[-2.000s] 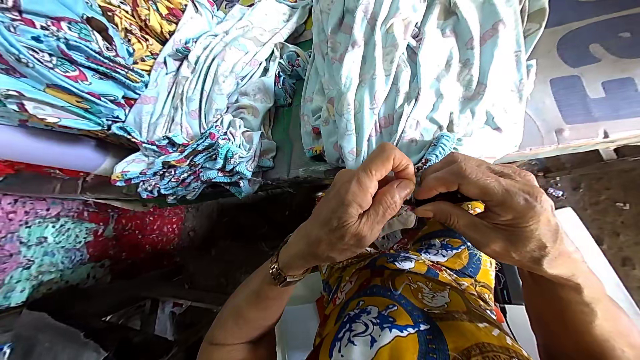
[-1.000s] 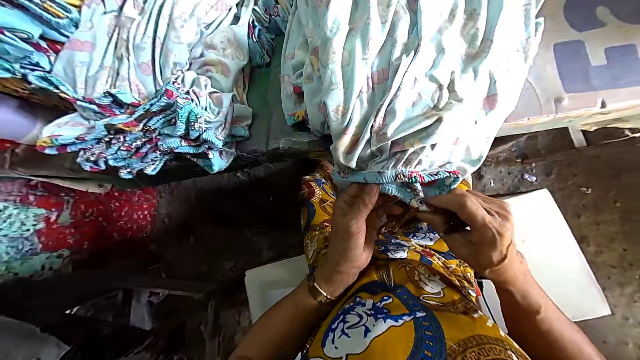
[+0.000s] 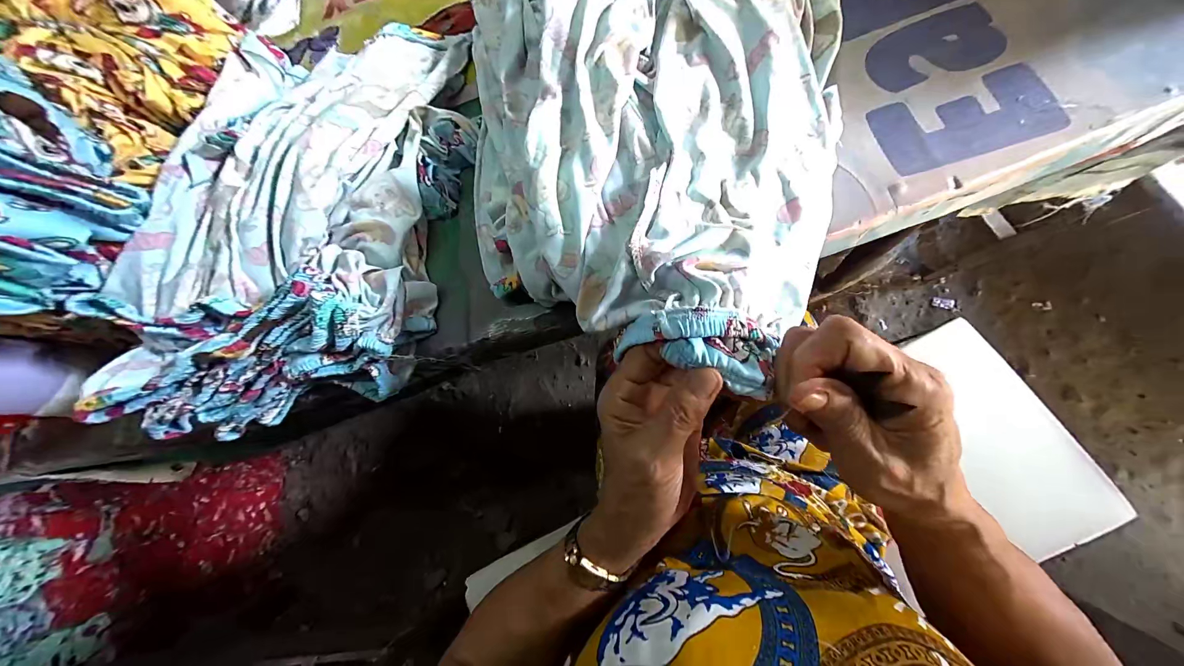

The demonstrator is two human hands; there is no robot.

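Observation:
A pale blue printed garment [image 3: 666,166] lies gathered over the table edge, its elastic end hanging toward me. My left hand [image 3: 652,416], with a metal watch or bracelet at the wrist, pinches the blue gathered elastic band [image 3: 708,338] from the left. Just right of the band is my right hand [image 3: 865,407], thumb and forefinger pinched together near the fabric edge; whether something thin is between them cannot be told. On the left lies a pile of similar pale garments [image 3: 287,185] with bunched blue elastic ends.
Blue patterned cloth [image 3: 55,213] and yellow patterned cloth [image 3: 129,65] lie at the far left. The table is covered with a printed sheet [image 3: 925,120] bearing large lettering. A white flat seat or board [image 3: 1027,444] is at the lower right, red and green material [image 3: 176,527] at the lower left.
Both hands were on the band one second ago; my right hand has since moved up and off it to the right. Two seconds ago both hands were close together at the band.

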